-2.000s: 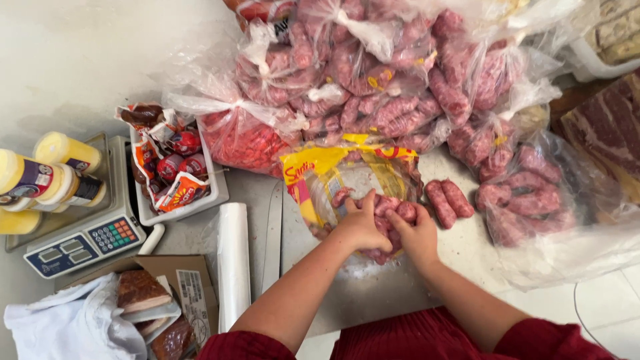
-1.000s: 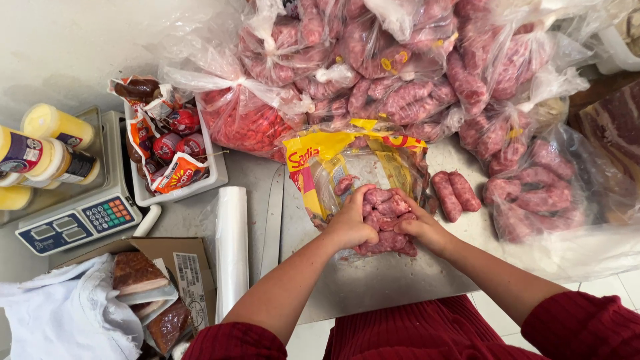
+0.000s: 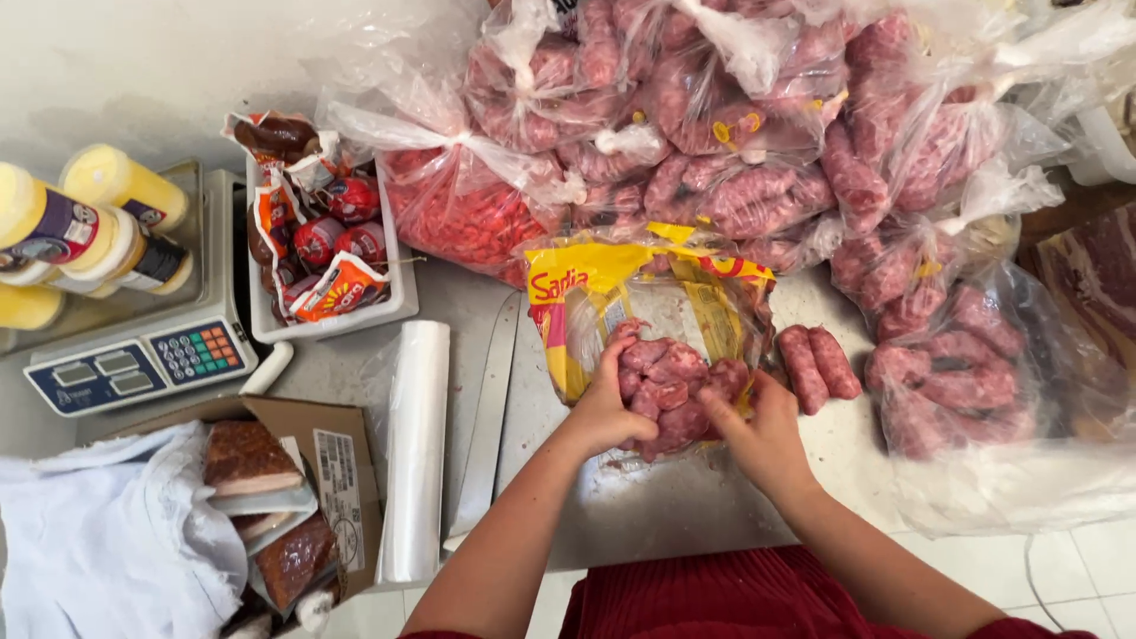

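Note:
Both my hands hold a clump of raw pink meat pieces (image 3: 670, 390) between them, over the near part of an open yellow plastic meat bag (image 3: 555, 342). My left hand (image 3: 608, 408) grips the clump's left side. My right hand (image 3: 759, 426) is curled round its right side. Some fingertips are hidden by the meat. Two raw sausages (image 3: 816, 366) lie side by side on the metal table (image 3: 657, 524), just right of the bag. To the left of the bag lies a long knife (image 3: 490, 399), its handle toward the near edge.
Tied clear bags of sausages (image 3: 754, 191) and a bag of red meat (image 3: 470, 209) are piled behind. At left are a white bin (image 3: 404, 297) of packaged sausages, a digital scale (image 3: 142, 364) with jars, a plastic roll (image 3: 415, 453), and a cardboard box (image 3: 355, 426) with a white cloth (image 3: 115, 532).
My hands have stayed at the near side of the yellow bag, and more meat shows gathered between them than two seconds ago. The two sausages have not moved.

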